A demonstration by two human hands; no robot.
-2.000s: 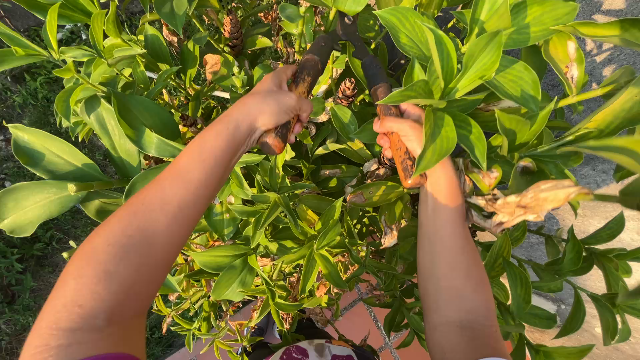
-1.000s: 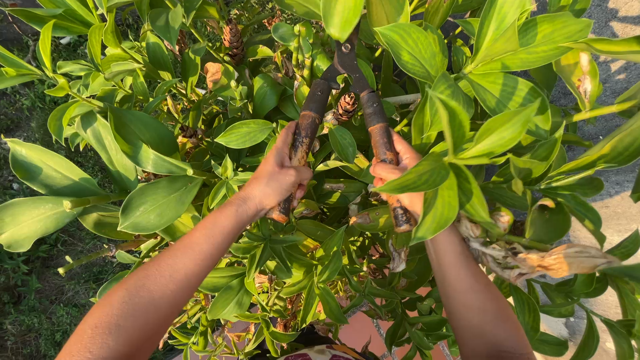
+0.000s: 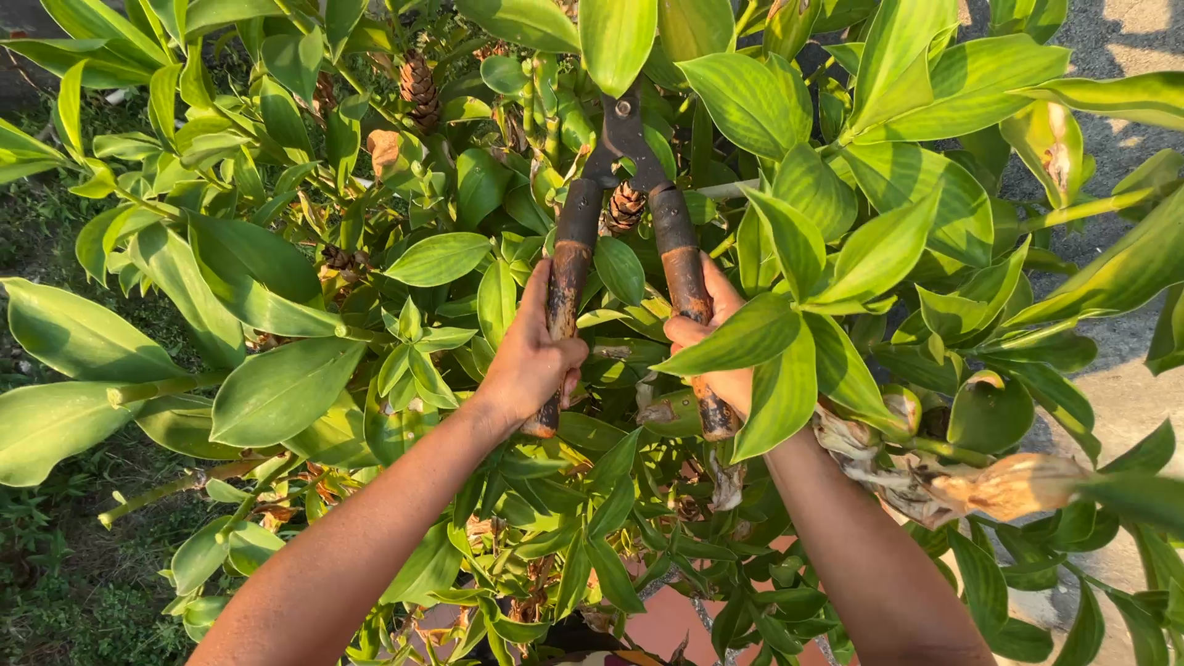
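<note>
A pair of hedge shears or loppers (image 3: 626, 139) with worn, dark handles points away from me into a leafy shrub. My left hand (image 3: 535, 356) is closed around the left handle (image 3: 567, 287). Around the right handle (image 3: 686, 277) is my right hand (image 3: 726, 342), partly covered by green leaves. The handles stand a little apart, with the metal pivot above them. Leaves hide the blades. Between the handles, just below the pivot, shows a brown cone-like flower head (image 3: 625, 205).
Thick stems and broad leaves (image 3: 287, 393) surround both arms. Another brown cone (image 3: 419, 90) stands upper left. A dry, papery leaf (image 3: 1008, 486) hangs at right. Grass (image 3: 74, 573) lies lower left, reddish tiles (image 3: 671, 620) below, and grey pavement (image 3: 1128, 388) at right.
Compared with two seconds ago, the tool's metal pivot now shows more fully and both hands are lower in view. Both hands have stayed on the handles.
</note>
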